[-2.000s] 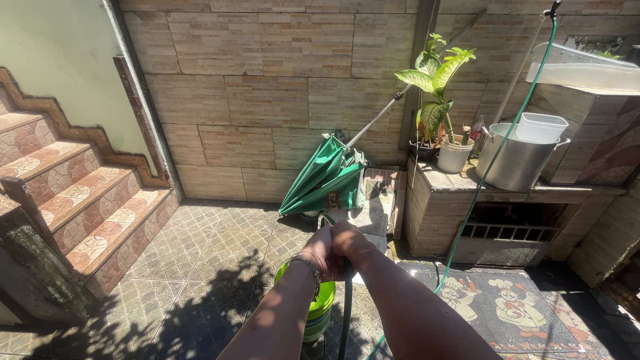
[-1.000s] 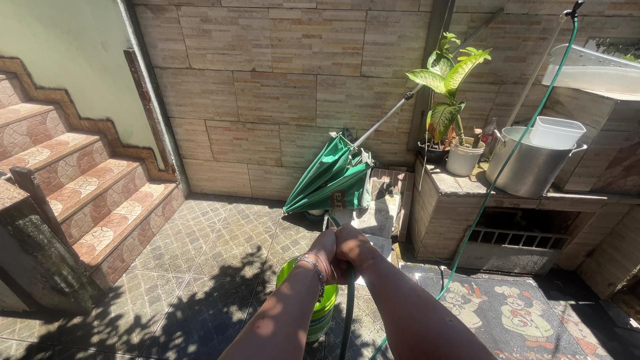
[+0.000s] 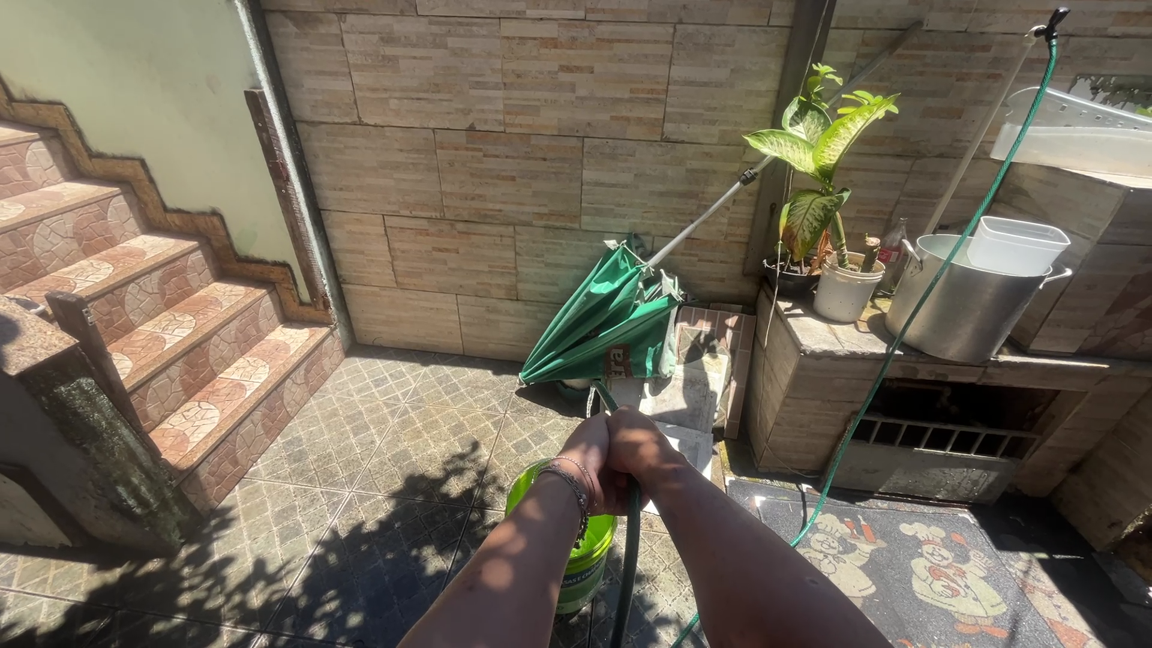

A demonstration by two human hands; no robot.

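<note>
Both of my hands are clasped together around a green garden hose point(image 3: 628, 567), at the lower middle of the head view. My left hand point(image 3: 589, 454), with bracelets at its wrist, presses against my right hand point(image 3: 637, 443). The hose end pokes out just beyond the fingers, and its length hangs down between my forearms. Below and behind my hands stands a lime green bucket point(image 3: 585, 576), partly hidden by my left wrist. Past my hands a folded green parasol point(image 3: 598, 324) leans with its pole against the tiled wall. The fingers' inner sides are hidden.
Tiled stairs point(image 3: 225, 378) rise at the left. On the right, a tiled ledge point(image 3: 828, 337) holds potted plants point(image 3: 846, 288) and a large aluminium pot point(image 3: 958, 306) with a plastic tub. The hose's green line point(image 3: 909, 333) runs from a tap point(image 3: 1048, 31) past a patterned mat point(image 3: 886, 549).
</note>
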